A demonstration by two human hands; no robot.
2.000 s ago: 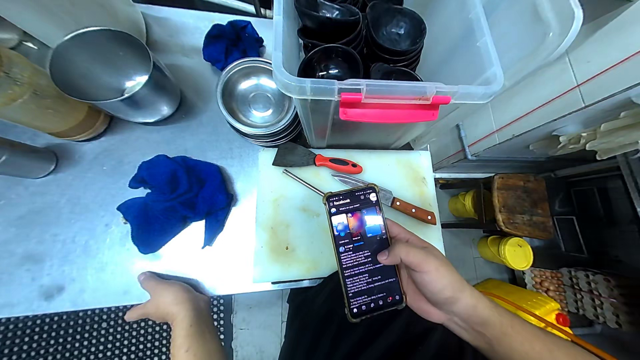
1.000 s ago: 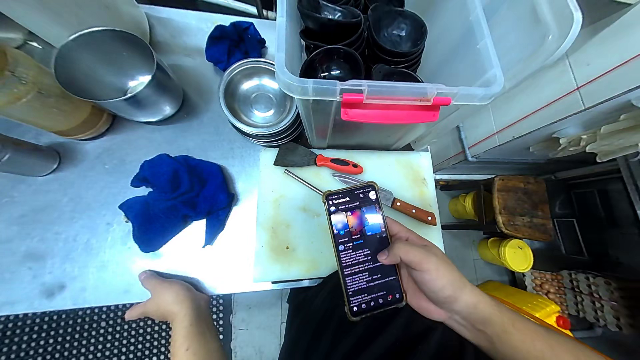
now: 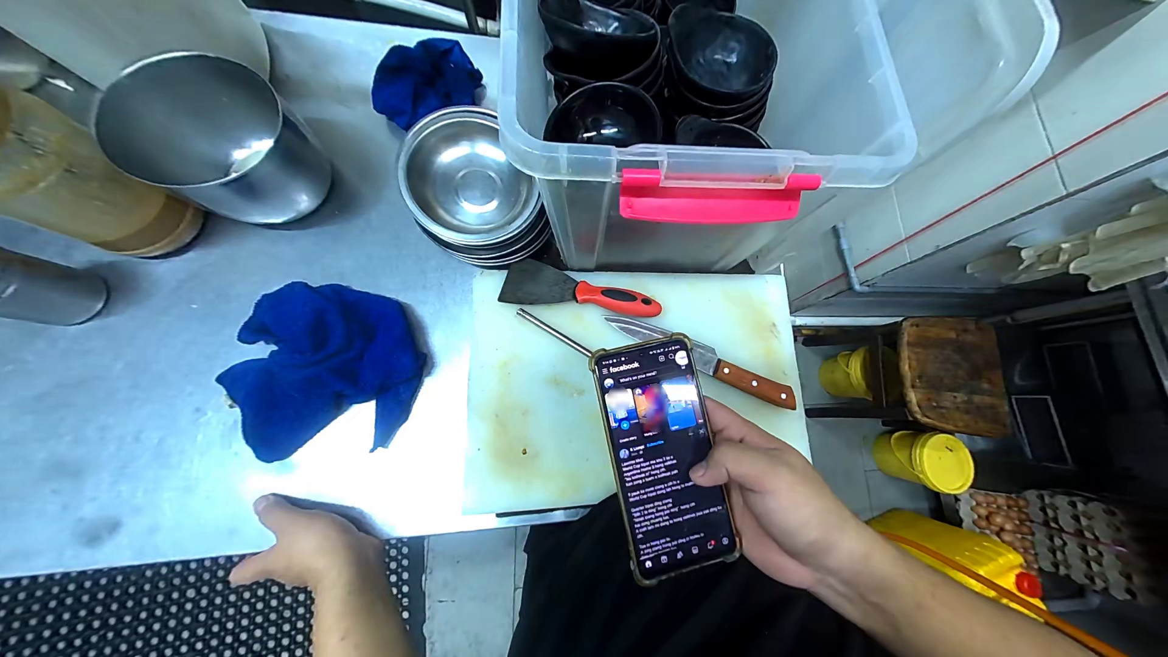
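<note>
In my right hand (image 3: pixel 776 493) is a smartphone (image 3: pixel 671 484) in a case, its lit screen toward me and my thumb over the screen's edge. The phone covers part of a white cutting board (image 3: pixel 529 392). On that board lie a scraper with a red handle (image 3: pixel 616 298), a thin metal rod (image 3: pixel 552 330) partly behind the phone, and a knife with a wooden handle (image 3: pixel 753 383). My left hand (image 3: pixel 306 543) rests at the front edge of the metal table, thumb apart, holding nothing visible; its fingers are partly hidden. Beyond it lies a crumpled blue cloth (image 3: pixel 324 360).
Stacked steel bowls (image 3: pixel 470 178) stand beside a clear plastic bin (image 3: pixel 712 164) of black bowls. A second blue cloth (image 3: pixel 426 80) and a metal pot (image 3: pixel 210 137) are farther back. At right are a wooden stool (image 3: pixel 954 376), yellow buckets (image 3: pixel 940 463) and egg trays (image 3: pixel 999 525).
</note>
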